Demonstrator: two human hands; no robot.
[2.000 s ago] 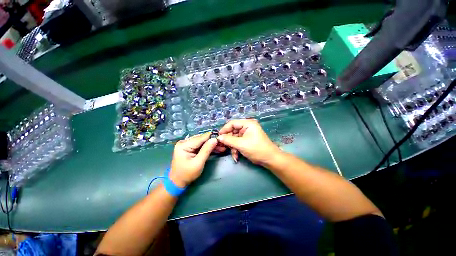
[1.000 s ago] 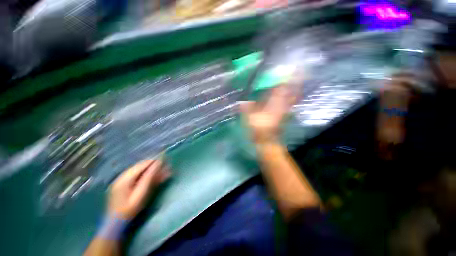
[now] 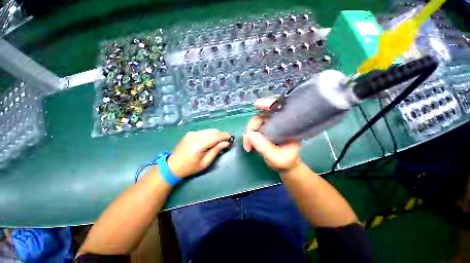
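Observation:
My left hand (image 3: 198, 153), with a blue strap (image 3: 167, 168) on its wrist, pinches a small dark round assembly (image 3: 231, 139) between thumb and fingertips above the green mat. My right hand (image 3: 273, 146) is wrapped around the narrower lower part of a thick grey electric screwdriver (image 3: 309, 109). The tool is tilted, with its top towards the upper right and its lower end near my right fingers. Its bit cannot be made out. The screwdriver covers part of the mat and the lower right of the wide tray.
A tray of jumbled parts (image 3: 129, 87) and a wide tray with rows of parts (image 3: 247, 61) lie behind my hands. A green box (image 3: 355, 33) stands behind the tool. A yellow tie (image 3: 399, 43) and black cable (image 3: 397, 77) run from its top. More trays lie far left (image 3: 20, 120) and right (image 3: 430, 110).
My right hand has left the small assembly, reached out to the right, and now holds the screwdriver over the mat. My left hand still pinches the assembly. The camera view swung and came back.

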